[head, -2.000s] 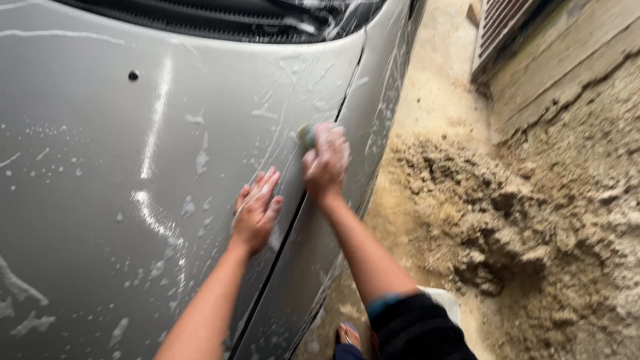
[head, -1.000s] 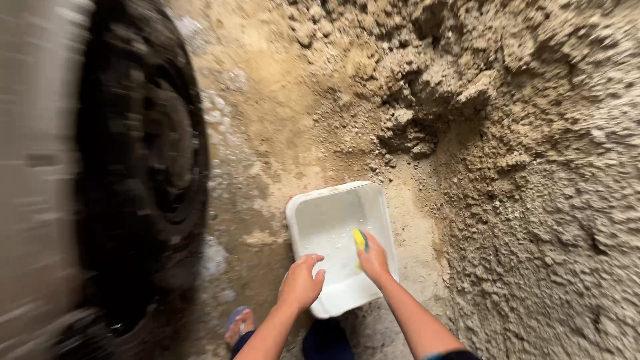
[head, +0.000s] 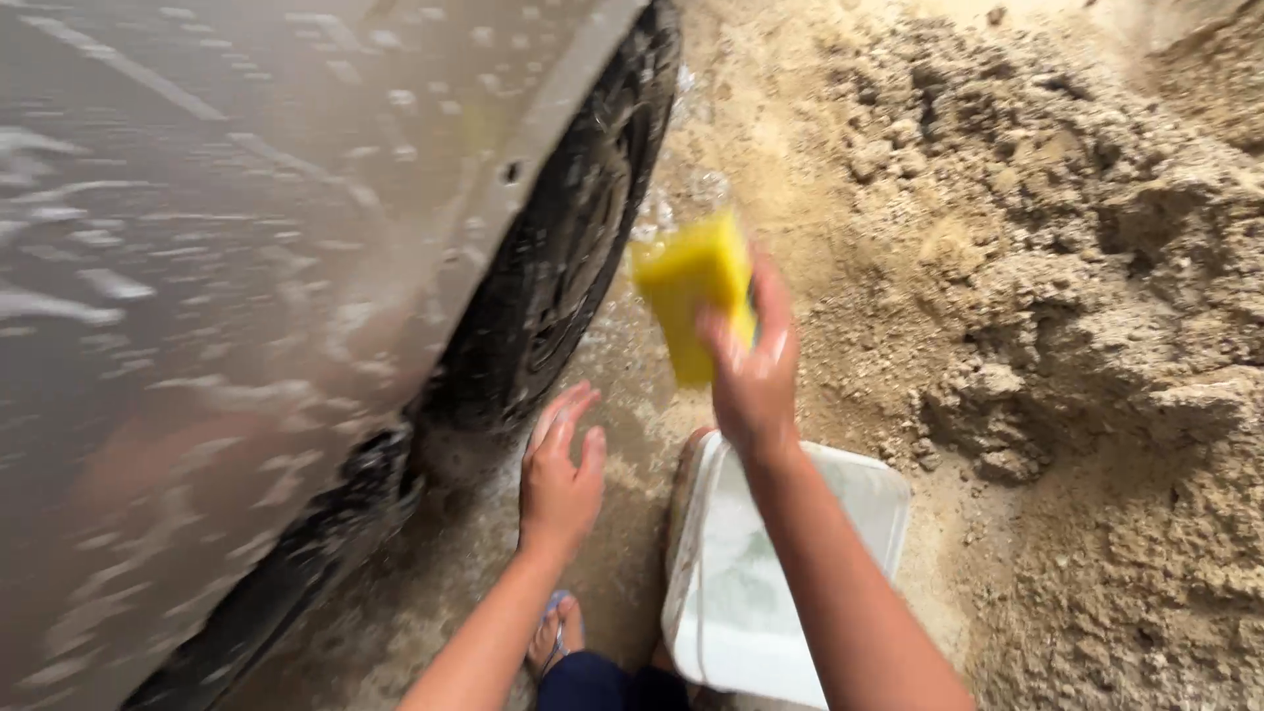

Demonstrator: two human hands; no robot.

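My right hand (head: 755,370) grips a yellow sponge (head: 691,286), blurred by motion, with a darker layer just showing by the fingers. The sponge is in the air between the car's wheel and the rough dirt. My left hand (head: 561,474), bare and with fingers apart, is lower and to the left, beside the tyre and touching nothing. A white plastic basin (head: 750,592) with liquid in it lies below my right forearm, which hides part of it. On the left, the silver car body panel (head: 296,247) is streaked with soap suds.
The car's front wheel (head: 583,217) stands close on the left. A heap of rough soil and rubble (head: 1066,276) fills the right side. Wet ground (head: 612,533) with foam runs between them, and a foot in a sandal (head: 557,632) is at the bottom.
Two seconds ago both hands were on the sudsy hood; one second ago they were over the basin. Now my right hand has raised the sponge away from it. The view has swung toward the car's side.
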